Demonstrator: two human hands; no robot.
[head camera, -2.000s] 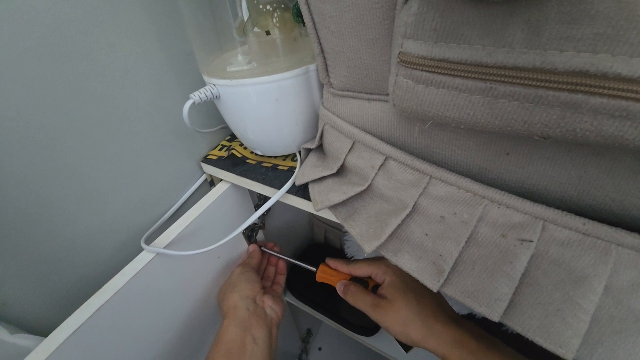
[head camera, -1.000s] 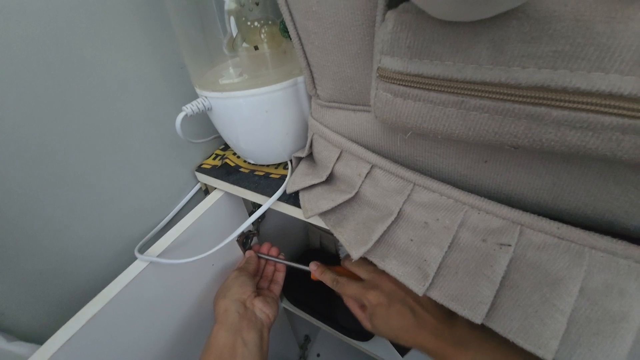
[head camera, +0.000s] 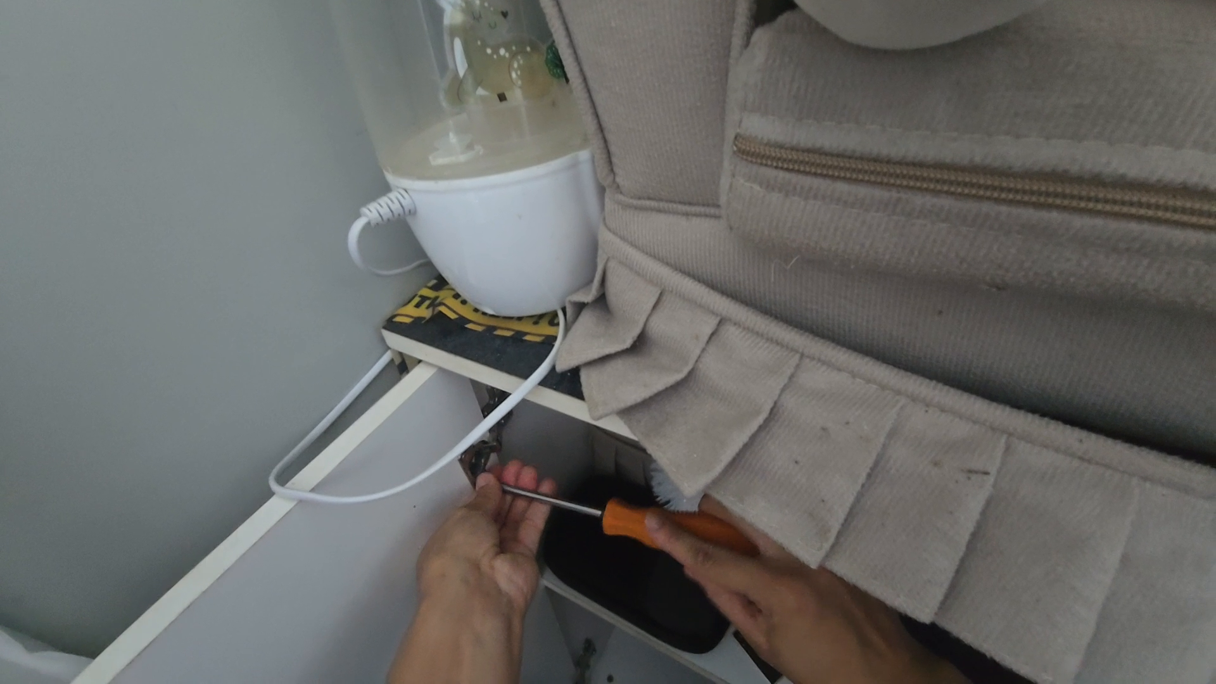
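My right hand is closed around the orange handle of a screwdriver, below the pleated cloth edge. The metal shaft points left, and its end lies at the fingertips of my left hand. That hand is palm up, its thumb and a finger around the front of the shaft; the tip itself is hidden. Just above the left fingertips is a metal cabinet hinge, between the swung-out white door and the cabinet's inside. Whether the tip touches a screw cannot be seen.
A white appliance base with a clear cylinder stands on the cabinet top. Its white cord loops over the door edge. A beige corduroy bag with pleats overhangs the right side. A dark container sits on the inner shelf.
Both hands stay by the hinge with the screwdriver between them. The right hand's grip on the handle has shifted, and more of the orange handle shows than one second ago.
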